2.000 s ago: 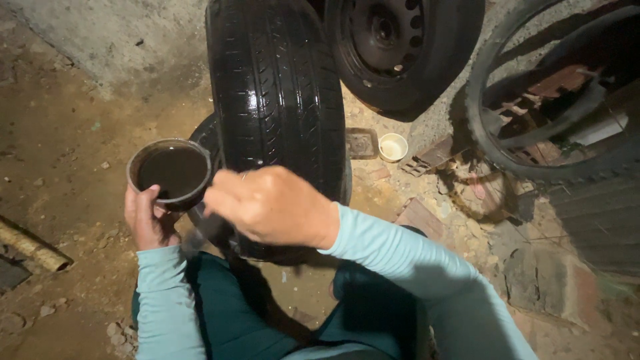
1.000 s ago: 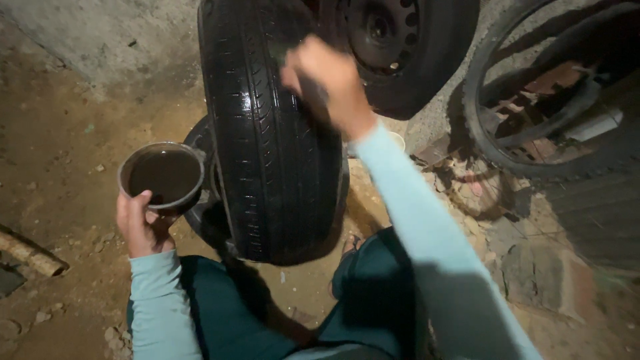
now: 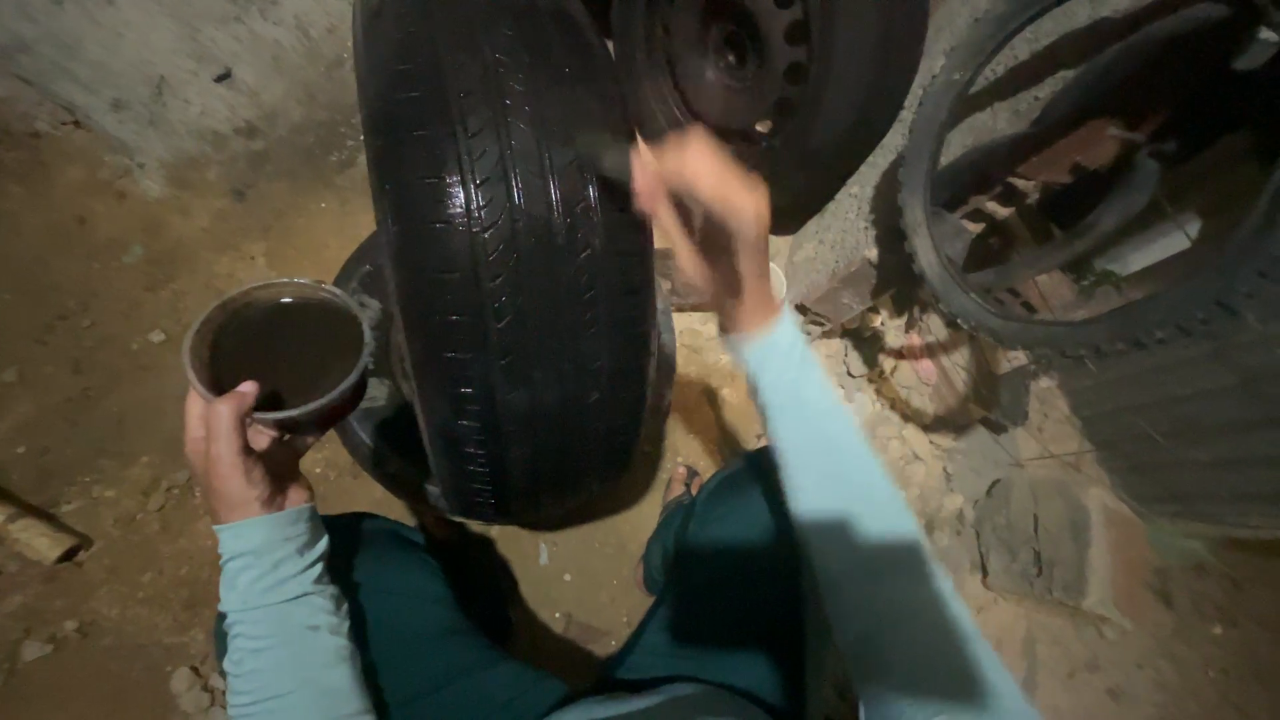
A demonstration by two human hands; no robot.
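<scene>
My left hand (image 3: 245, 455) grips a round bowl (image 3: 345, 395) of dark liquid by its near side, thumb over the rim. Right of the bowl stands a black car tyre (image 3: 510, 300), its tread wet and shiny in places. My right hand (image 3: 705, 215) is at the tyre's upper right side, blurred by motion. Its fingers are closed around the handle of what looks like a brush, whose dark head lies against the tread; the blur hides its exact kind.
Behind stands another tyre on a steel wheel (image 3: 735, 50). A black round object (image 3: 370, 440) lies beneath the wet tyre. At right are a bicycle tyre (image 3: 920, 220), rubble and a stone block (image 3: 1040, 540). A pole (image 3: 40, 530) lies at far left, near a rough wall (image 3: 200, 60).
My right hand has gone from beside the bowl to the upper tread, then to the tyre's right side. My left hand still holds the bowl.
</scene>
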